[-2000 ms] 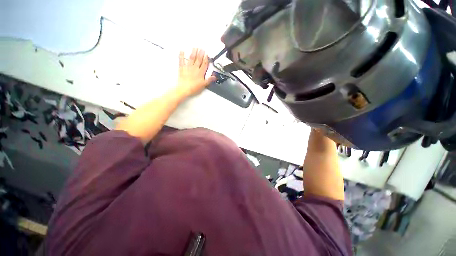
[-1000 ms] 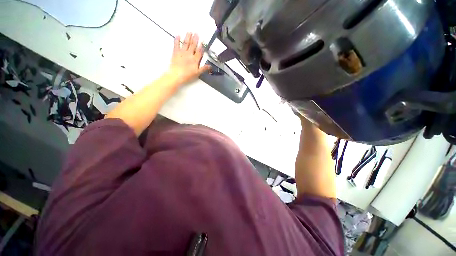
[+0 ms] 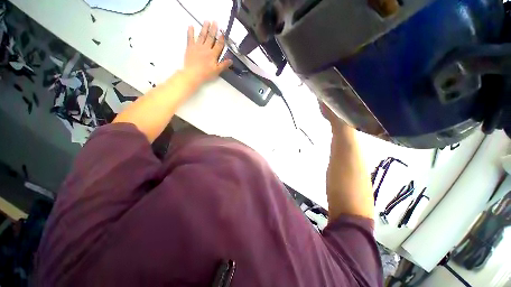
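The blue and grey motor body of the cutting machine (image 3: 392,73) fills the upper right. Its flat grey base plate (image 3: 249,84) lies at the lay's near edge, with a thin dark strip curving beside it. My left hand (image 3: 205,51) lies flat with fingers spread on the white paper marker (image 3: 162,47), its thumb by the base plate's left end. It grips nothing. My right forearm reaches up behind the motor body; my right hand (image 3: 326,112) is almost wholly hidden, so its grip does not show. A dark cut line runs from the top edge towards my left fingers.
Several dark clamp-like items (image 3: 413,206) lie on the table at the right, near a white roll or folded sheet (image 3: 448,213). Fabric scraps (image 3: 78,95) are heaped on the floor at the left. A curved cut outline shows at the top left.
The view has shifted, and the motor body sits higher in it. My left hand stays flat by the base plate. More of the dark items at the right shows.
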